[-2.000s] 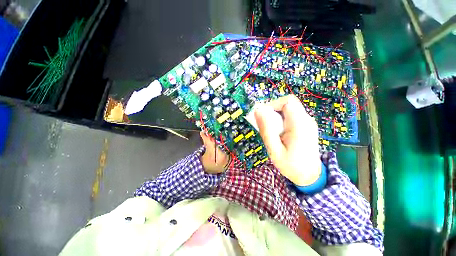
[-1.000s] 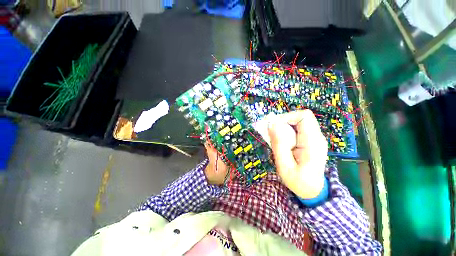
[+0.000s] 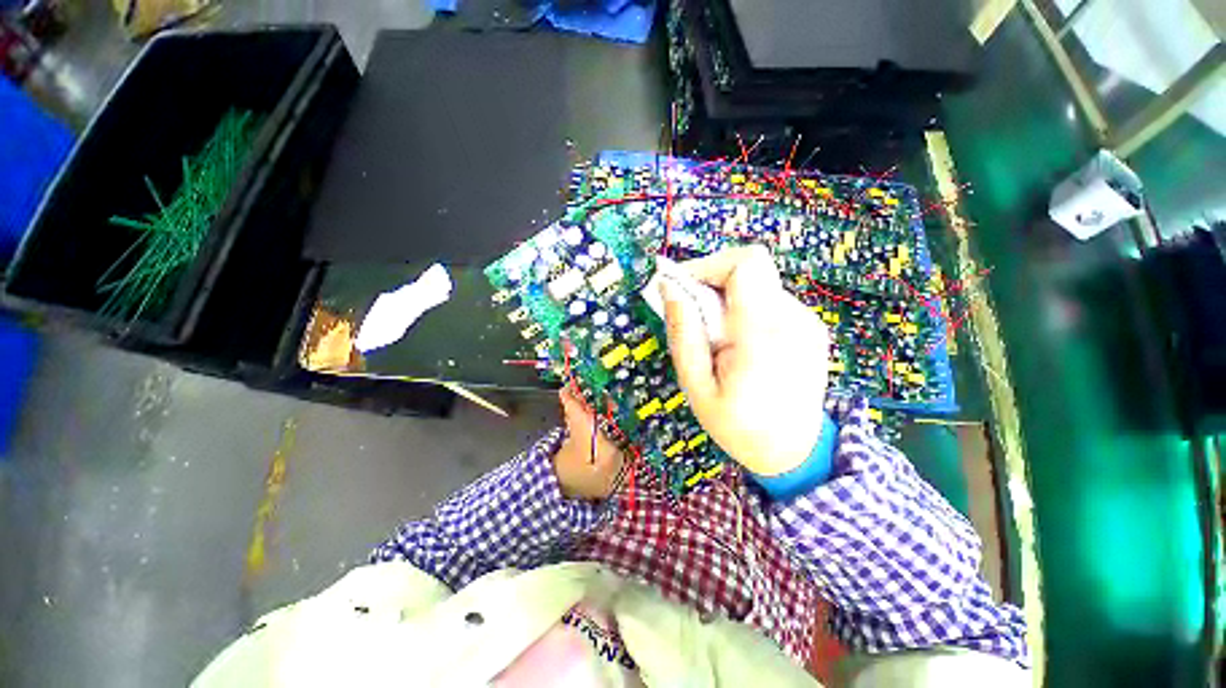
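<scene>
My left hand (image 3: 586,450) holds the near left edge of a circuit board panel (image 3: 582,304), tilted over the bench front; its fingers are partly hidden under the panel. The panel carries yellow blocks, round silvery cans and red lead wires. My right hand (image 3: 753,363), with a blue wristband (image 3: 803,473), pinches a small white wipe (image 3: 688,292) over the panel's right edge. Whether the wipe touches the parts is unclear. Behind and to the right, more board panels (image 3: 861,255) lie on a blue foam sheet (image 3: 951,393), partly hidden by my right hand.
A black bin (image 3: 54,202) with thin green strips (image 3: 188,215) stands at left. A second white wipe (image 3: 403,307) lies at the bench corner. A black sheet (image 3: 457,148) lies behind it. Black stacked sheets (image 3: 847,34) stand at the back. A green conveyor belt (image 3: 1102,444) runs at right.
My right hand has moved left and away from me over the panel, with the wipe still pinched. My left hand still holds the panel. The camera view has shifted since the oldest frame.
</scene>
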